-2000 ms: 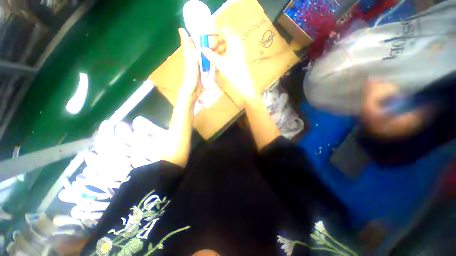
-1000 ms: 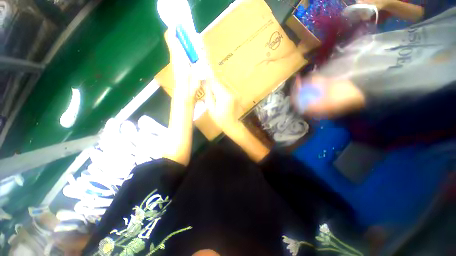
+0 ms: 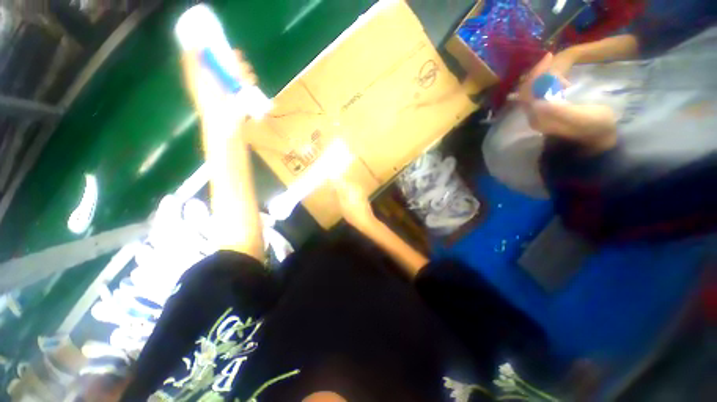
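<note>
My left hand (image 3: 226,100) holds a white shell with a blue battery cell (image 3: 220,69) in its handle, over the green belt, rounded head pointing up and left. My right hand (image 3: 349,187) is at the lower part of the tan cardboard (image 3: 385,86), on a long white piece (image 3: 300,192) that slants down to the left, apparently another housing. Glare washes out the fingers of my right hand and much of both white parts.
White housings (image 3: 149,271) are heaped at the left beside the green conveyor (image 3: 118,118). A curved white part (image 3: 83,206) lies on the belt. A box of blue cells (image 3: 497,35) stands beyond the cardboard. A coworker's hands (image 3: 578,118) hold a blue item at right. More white parts (image 3: 439,192) lie below the cardboard.
My left hand has moved left with the shell and battery, away from over the cardboard. My right hand has separated from it and is now at the long white piece. The curved part on the belt has shifted down-left.
</note>
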